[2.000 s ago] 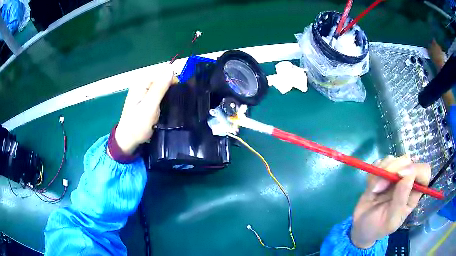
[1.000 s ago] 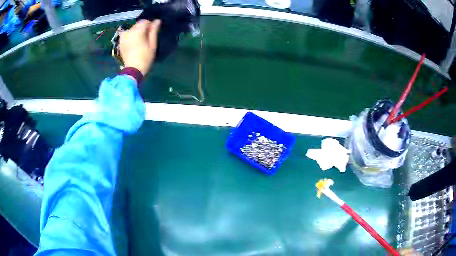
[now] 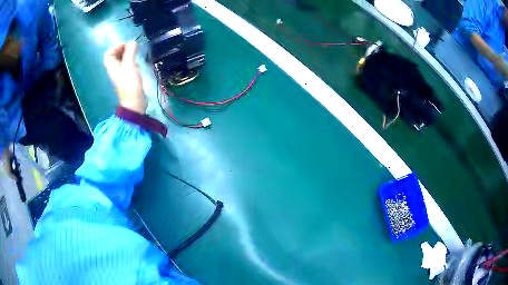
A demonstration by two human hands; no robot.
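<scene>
My left hand (image 3: 126,75) is bare, in a blue sleeve, at the upper left. It is beside a black housing unit (image 3: 175,39) with red and black leads and white connectors (image 3: 206,122). Its fingers are curled and slightly blurred; I see no object in them. My right hand is out of view. Another black housing (image 3: 396,86) lies on the dark green strip behind the white rail, with thin wires beside it.
A blue tray (image 3: 422,209) of small silvery screws sits against the white rail (image 3: 334,103). White crumpled paper (image 3: 433,259) and the plastic-wrapped brush pot (image 3: 467,266) are at lower right. A black cable (image 3: 201,227) lies at lower centre. People in blue smocks are at both sides.
The view has swung left. My left hand has let go of the housing on the dark strip and moved to the black unit on the left. The red brush in my right hand has left the view.
</scene>
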